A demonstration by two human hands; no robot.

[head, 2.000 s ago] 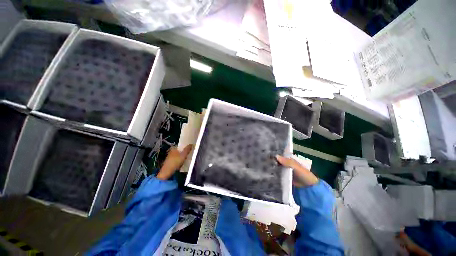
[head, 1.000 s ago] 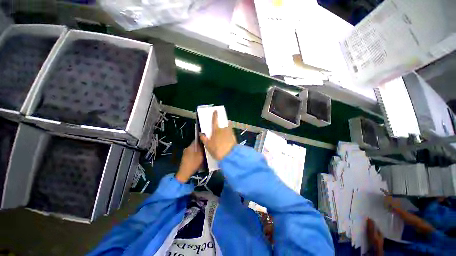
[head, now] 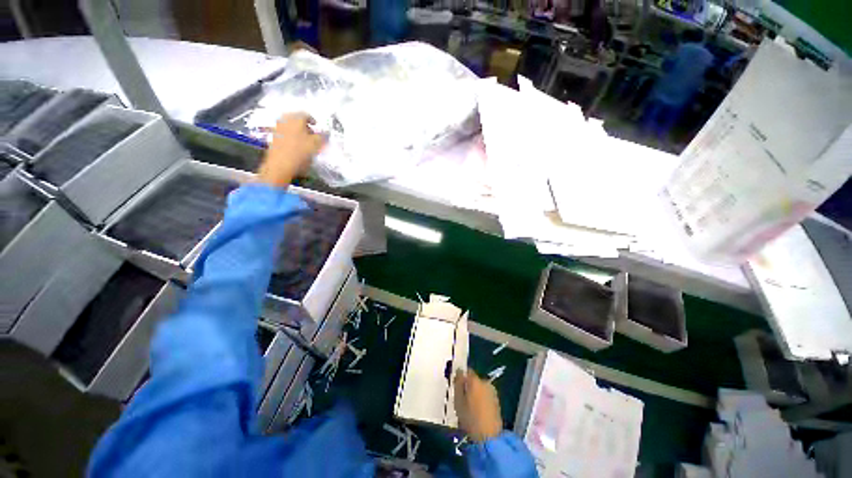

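An open, long narrow inner carton (head: 430,369), cream inside with end flaps, lies on the green work surface before me. My right hand (head: 478,406) grips its right wall near the lower end. My left hand (head: 292,149) is stretched to the upper left, over a blue-edged tray (head: 229,135) with small white pieces beside the clear plastic bag (head: 402,103). Its fingertips are blurred, and whether they hold anything cannot be told.
Foam-lined boxes (head: 168,210) are stacked at left, under my left arm. Thin white strips (head: 350,355) litter the surface. Printed blanks (head: 589,415) lie right of my right hand. Two dark-lined boxes (head: 579,301) stand on the green belt. Staggered cartons (head: 752,439) are at lower right.
My left hand has left the carton and reached up-left to the tray. The narrow carton, earlier held between both hands, now lies open under my right hand. The view has tilted up.
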